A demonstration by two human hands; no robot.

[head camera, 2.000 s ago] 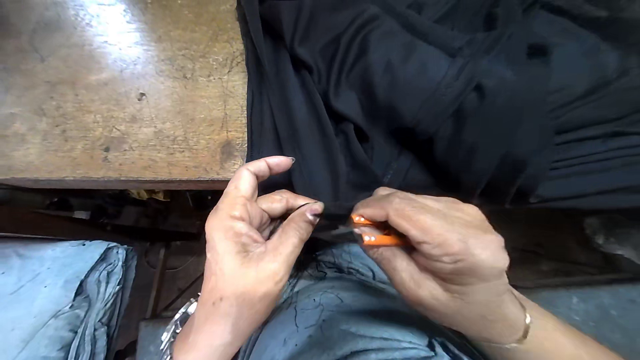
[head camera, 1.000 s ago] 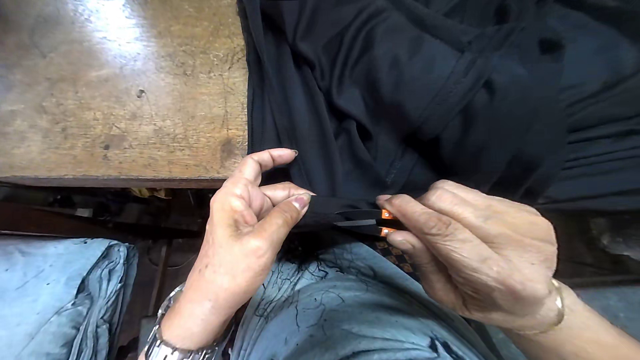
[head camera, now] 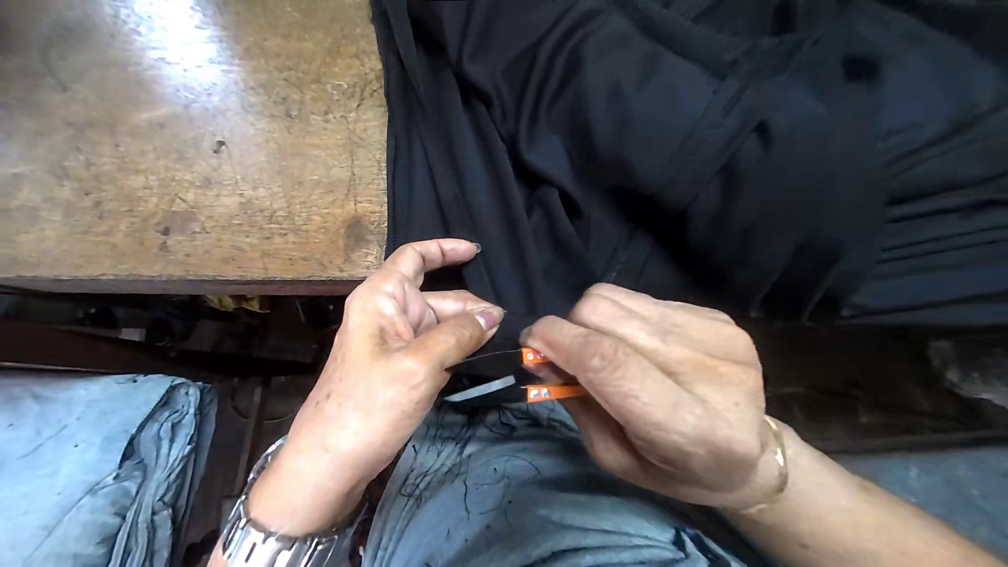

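Observation:
My right hand [head camera: 661, 394] grips a pair of small orange-handled thread snips [head camera: 551, 391], whose blades point left and stand apart. Beside them, my left hand [head camera: 402, 354] pinches the edge of the black fabric [head camera: 567, 157] between thumb and a finger, with its index finger raised. The blade tips reach just below and behind the left thumb, so their ends are partly hidden. Most of the black fabric lies in loose folds across the table, above both hands.
The worn wooden table [head camera: 189, 173] fills the upper left, its front edge close to my left hand. Folded blue-grey cloth [head camera: 71, 465] lies at lower left. Blue-grey cloth with loose dark threads [head camera: 512, 488] covers my lap. A dark gap runs under the table edge.
The snips came left toward my left hand, and their blades, close together a second ago, now stand apart. My left hand keeps its pinch near the same spot.

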